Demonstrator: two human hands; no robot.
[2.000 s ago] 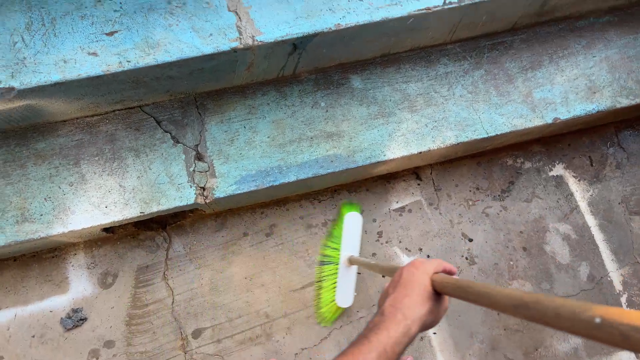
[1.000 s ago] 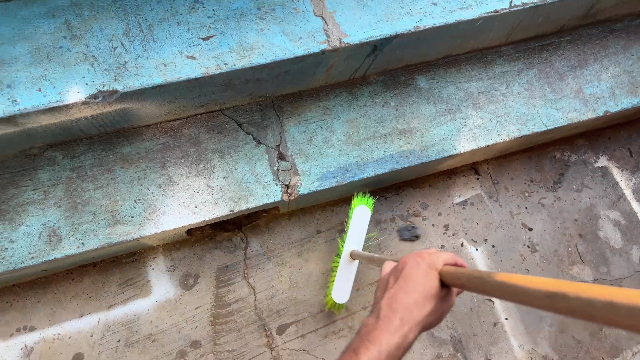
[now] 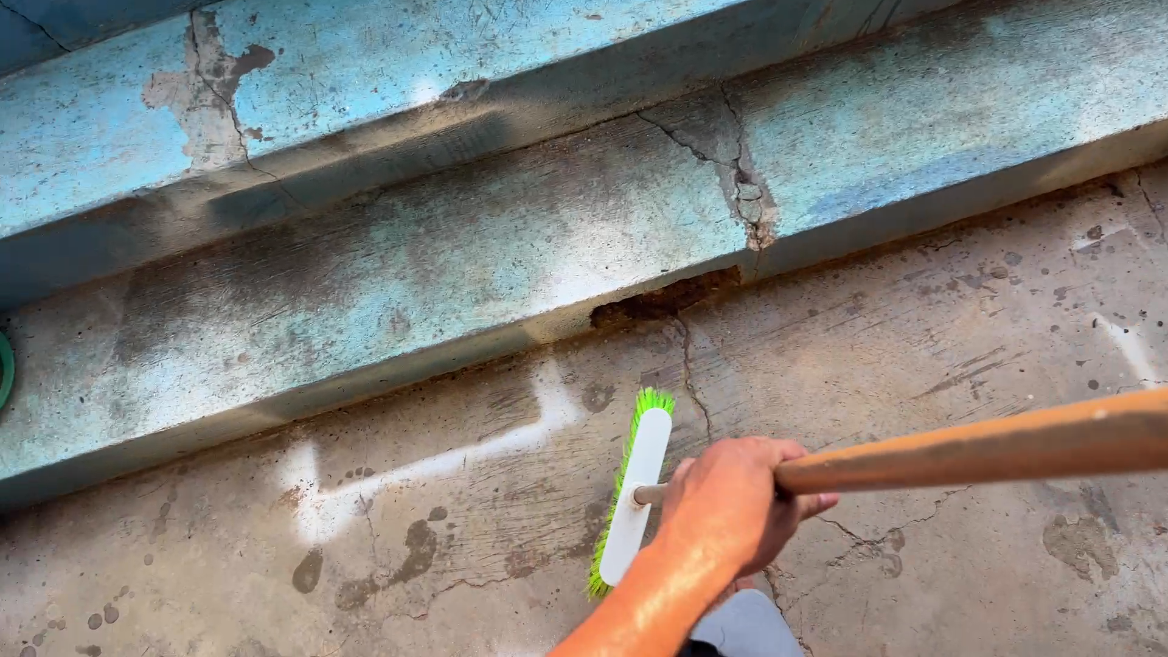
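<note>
My left hand (image 3: 730,497) is closed around the wooden handle (image 3: 967,438) of a push broom, close to its head. From the hand, the handle runs out past the right edge of the view. The broom head (image 3: 637,497) has a white back and bright green bristles. It is over the concrete ground, bristles toward the left, a short way below the lowest blue-painted step (image 3: 411,265). My right hand is out of view.
A second blue-painted step (image 3: 365,82) rises behind. The lower step has a cracked patch (image 3: 750,201) and a hole (image 3: 666,299) at its base. Cracks and white marks (image 3: 438,465) run over the ground. Part of a green round object (image 3: 5,370) shows at the left edge.
The broom, held in my left hand, has moved left along the ground, from right of the step's cracked patch to left of it. The view has shifted left.
</note>
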